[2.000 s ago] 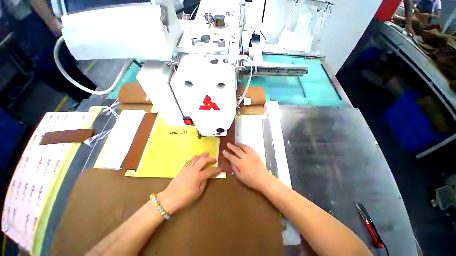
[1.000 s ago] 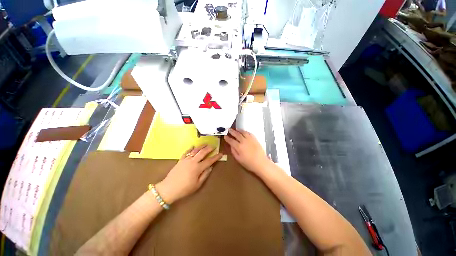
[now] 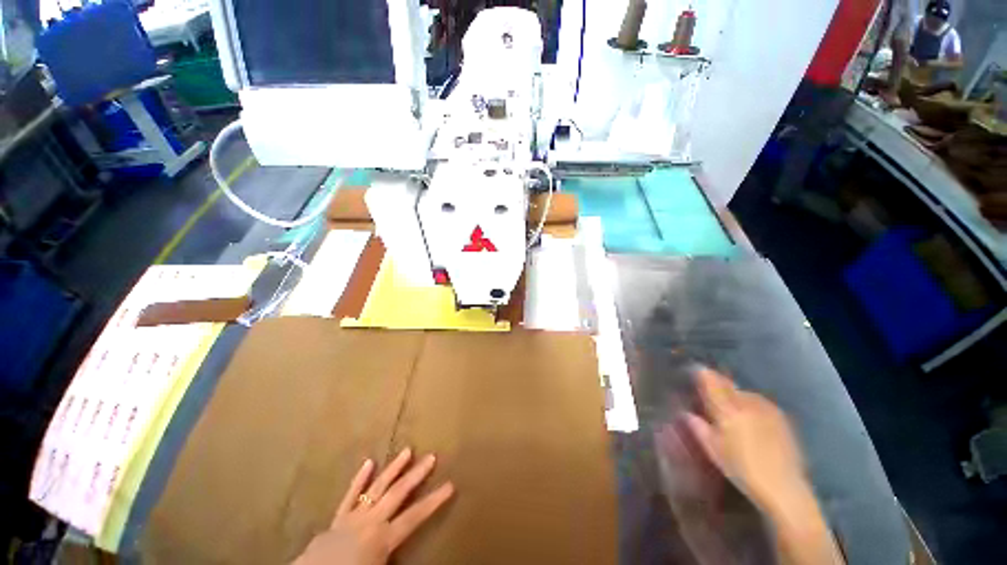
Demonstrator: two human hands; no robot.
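Observation:
A large brown garment panel (image 3: 497, 408) lies flat in front of the machine, with a seam line running down it. The yellow sewing template (image 3: 414, 304) shows at its far edge, under the white machine head (image 3: 475, 226). A darker brown strip (image 3: 360, 281) lies along the template's left side. My left hand (image 3: 387, 505) rests flat on the panel near the bottom, fingers spread. My right hand (image 3: 738, 436) is blurred over the metal table, right of the panel; whether it holds anything is unclear.
A marked pattern sheet (image 3: 105, 408) with a brown strip (image 3: 193, 310) on it lies at left. The metal table (image 3: 718, 304) extends right. A machine screen (image 3: 315, 42) and thread cones (image 3: 632, 24) stand behind. A person (image 3: 936, 46) is at the far right.
The panel and template have moved away under the machine head. My left hand has slid back toward me on the panel. My right hand has left the template and moved right. The view has tilted up.

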